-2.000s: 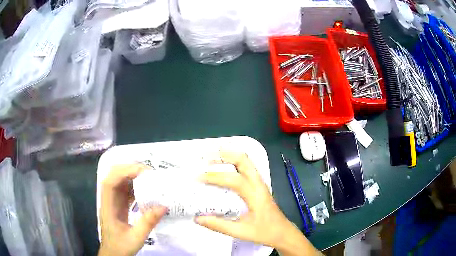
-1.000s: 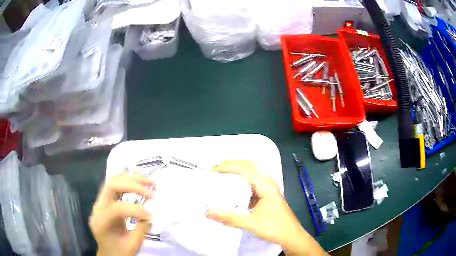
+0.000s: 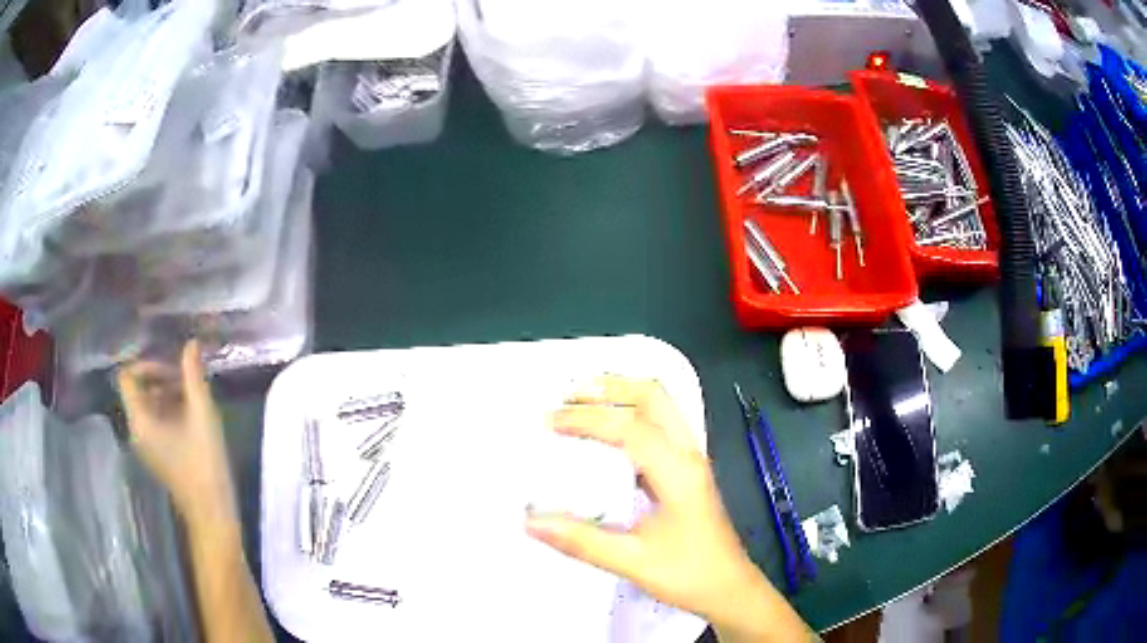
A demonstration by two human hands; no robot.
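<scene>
The white tray [image 3: 484,364] lies in front of me. Several silver metal sleeves [image 3: 367,490] lie loose in its left part. My right hand [image 3: 654,502] is over the tray's right part, thumb and fingers curved around a whitish piece [image 3: 585,484], whose outline blends into the bright tray. My left hand [image 3: 170,421] is left of the tray, in front of the stacked frosted plastic boxes [image 3: 258,308]. Its fingers are raised and apart, slightly blurred, with nothing seen in them.
Red bins [image 3: 818,302] with silver parts stand at the back right, beside a black ribbed hose [image 3: 1000,189]. Blue tweezers [image 3: 777,490], a white rounded case [image 3: 814,364] and a phone [image 3: 893,433] lie right of the tray. Frosted tubs [image 3: 554,75] stand behind.
My left hand has left the tray and moved left to the stacked boxes. The whitish piece, earlier between both hands, is now only at my right hand. More sleeves show.
</scene>
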